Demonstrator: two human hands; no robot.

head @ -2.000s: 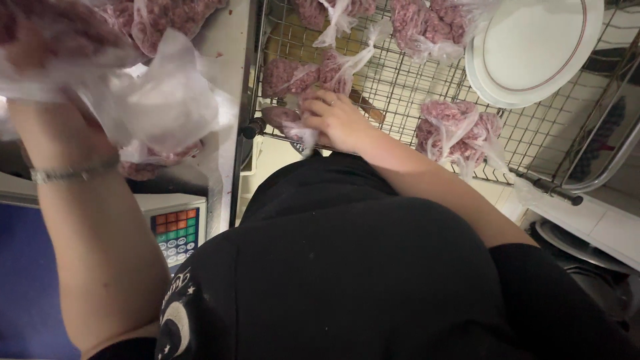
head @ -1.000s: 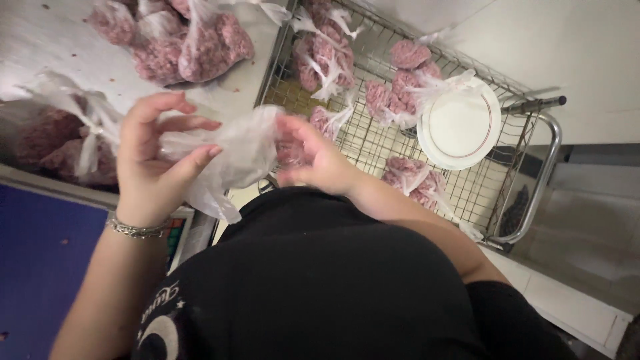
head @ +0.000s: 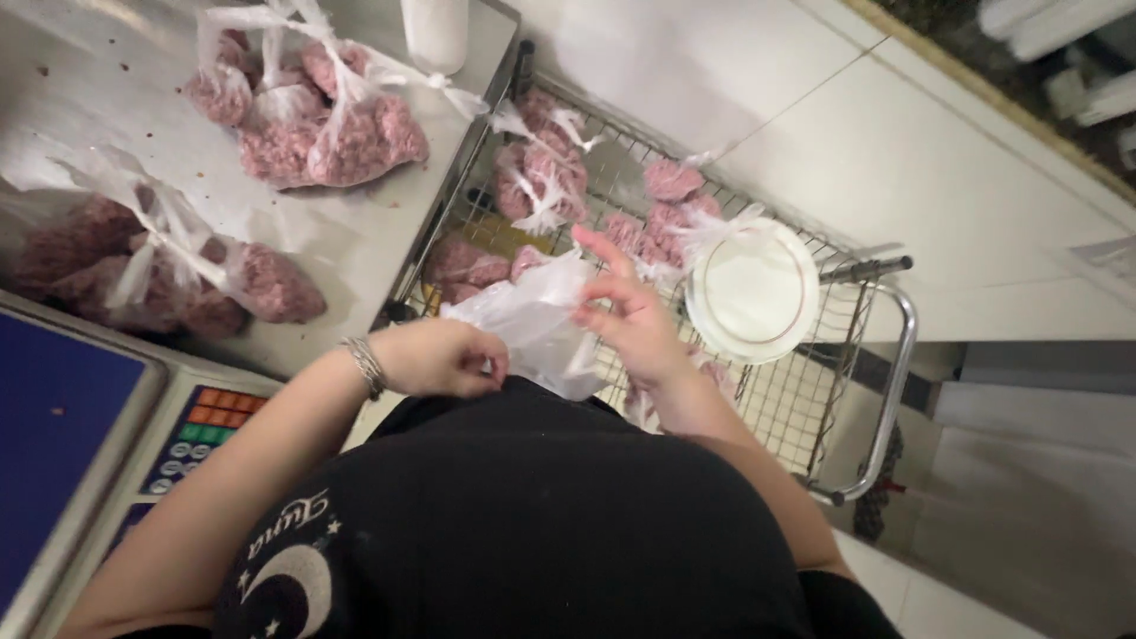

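A translucent white plastic bag hangs between my two hands, above the near edge of a wire cart basket. My left hand, with a bracelet at the wrist, has its fingers curled at the bag's left side; whether it grips the plastic is hard to see. At the bag's right edge is my right hand, fingers spread and fingertips near the plastic. Knotted bags of ground meat lie in the wire basket, beside a stack of white plates. More bagged meat rests on the steel table.
The steel table at the left also bears another group of meat bags and a white container. A scale with a keypad and a blue surface stands at the lower left. The cart's metal handle juts out at right.
My left hand has moved right and closer to my body, from an open pose to curled fingers. The bag now hangs lower, between my hands. The view has shifted.
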